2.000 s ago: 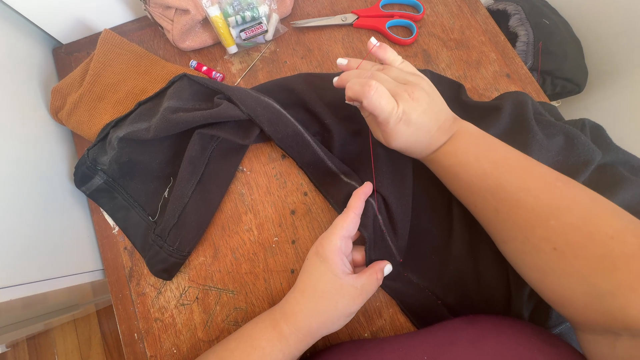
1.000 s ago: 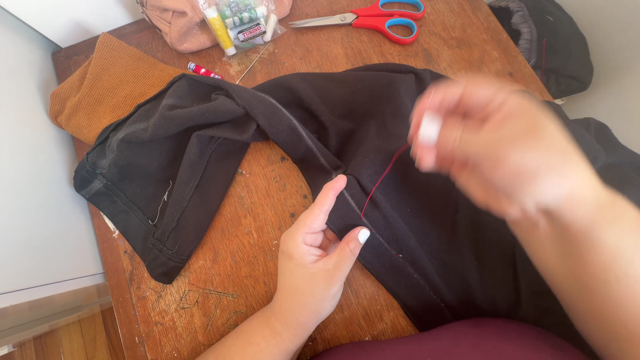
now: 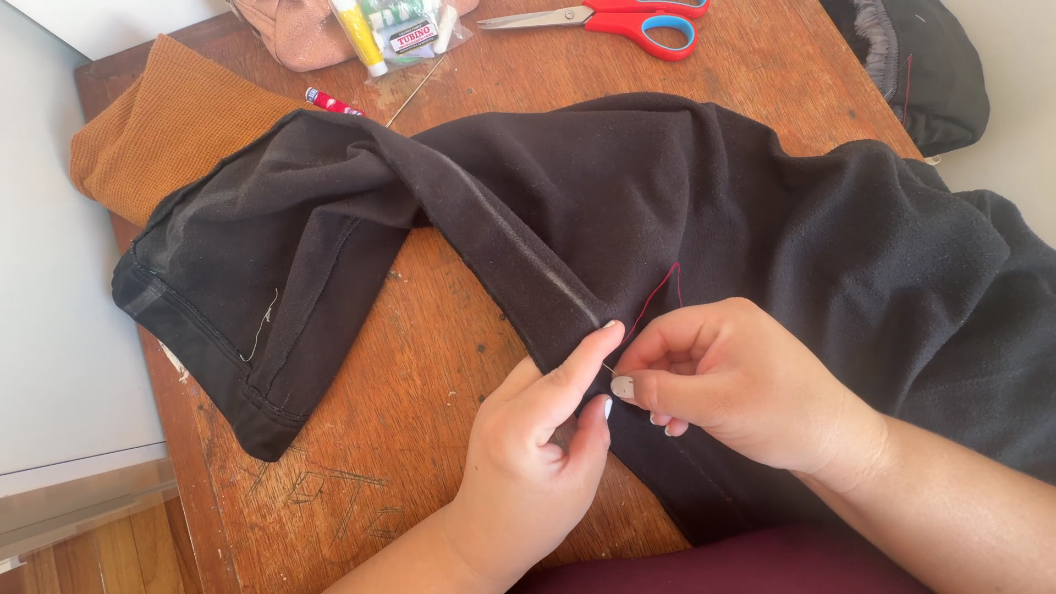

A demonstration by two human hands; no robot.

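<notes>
Black fabric (image 3: 627, 181), part of a garment, lies across the wooden table (image 3: 388, 346). My left hand (image 3: 540, 437) pinches a folded edge of it, marked with a pale line, between thumb and fingers. Close beside those fingertips, my right hand (image 3: 718, 375) holds a thin sewing needle (image 3: 609, 369) between thumb and forefinger, its point at the fold. A dark red thread (image 3: 652, 299) loops over the fabric behind my right hand. A short loose pale thread (image 3: 262, 323) rests on the fabric's left part.
Scissors with red and blue handles (image 3: 639, 25) lie at the back, near a plastic bag of thread spools (image 3: 404, 29) and a pinkish pouch (image 3: 301, 37). A red spool (image 3: 332, 101) and a thin stick (image 3: 415, 92) are near brown ribbed fabric (image 3: 186, 124). A dark item (image 3: 940, 74) sits back right.
My right hand, raised and blurred over the fabric a second ago, has come down beside my left fingertips. The red thread, drawn up towards it before, now hangs in a slack loop.
</notes>
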